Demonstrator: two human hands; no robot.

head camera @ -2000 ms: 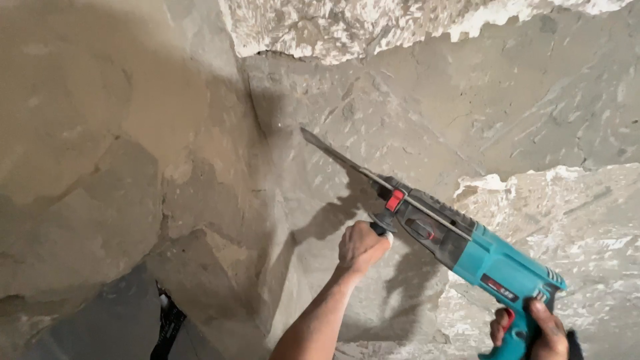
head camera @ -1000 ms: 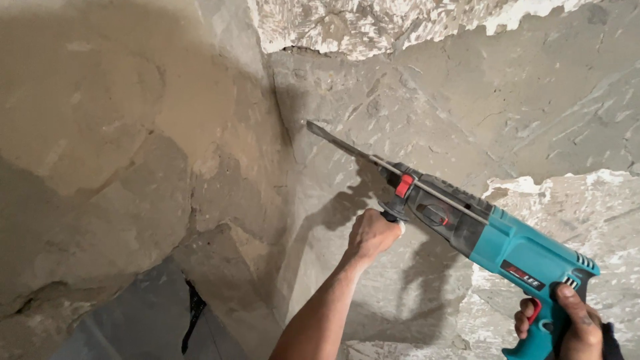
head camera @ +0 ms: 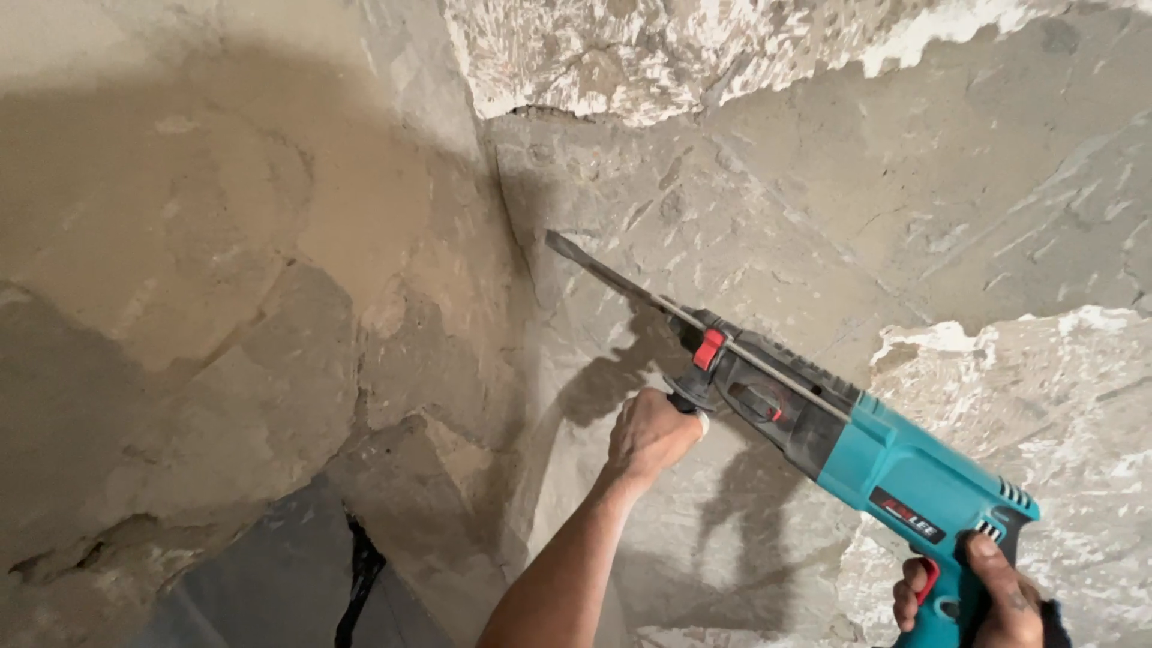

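Note:
A teal and black rotary hammer (head camera: 909, 477) with a flat chisel bit (head camera: 598, 270) slants up and left across the head view. My left hand (head camera: 655, 434) is closed around its black side handle, below the red clamp. At the lower right my right hand (head camera: 985, 585) grips the rear handle, fingers by the red trigger. A thin metal depth rod (head camera: 783, 376) runs along the tool's body. The bit's tip lies over the grey plaster wall (head camera: 792, 216), just right of the corner; whether it touches cannot be told.
A brownish, patchy wall surface (head camera: 180, 207) fills the left side, meeting the grey wall at a cracked corner. Rough whitish patches (head camera: 621, 54) lie above and at the right. A black cable or strip (head camera: 360, 576) hangs at the lower left over a dark grey surface.
Both hands keep hold of the rotary hammer. Compared with one second ago, the tool's tip sits slightly lower relative to the wall corner.

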